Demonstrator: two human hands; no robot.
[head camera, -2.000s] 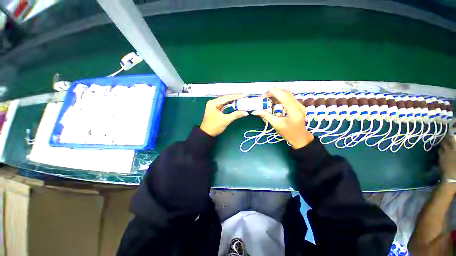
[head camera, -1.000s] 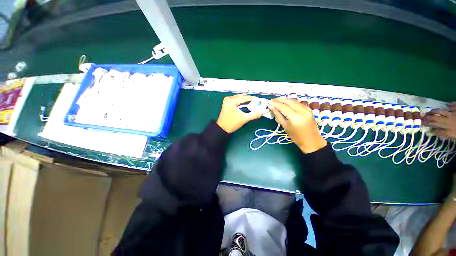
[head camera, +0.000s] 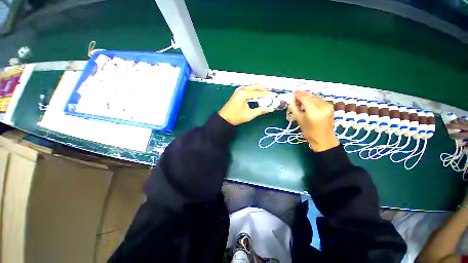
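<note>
My left hand (head camera: 243, 105) is closed on a small white piece (head camera: 268, 102) above the green bench. My right hand (head camera: 314, 117) is at its right end, fingertips pinched against it; what they pinch is too blurred to tell. The row of corded units (head camera: 382, 114), white with blue bands and brown middles, starts at my right hand, which hides its left end. Their thin white cord loops (head camera: 390, 146) hang towards me. The blue tray (head camera: 179, 97) at left is heaped with bright white pieces (head camera: 131, 91).
A pale upright post (head camera: 186, 38) stands on the metal rail (head camera: 246, 79) before the wide green belt (head camera: 287, 43). A white sheet (head camera: 120, 140) lies under the tray. Another person's hand (head camera: 458, 126) is at the right edge over corded units. Cardboard (head camera: 61, 205) is below left.
The view has shifted. The neighbour's hand and several units have moved right, leaving a gap after the row. My hands stay together, with the right fingers now at the piece's right end.
</note>
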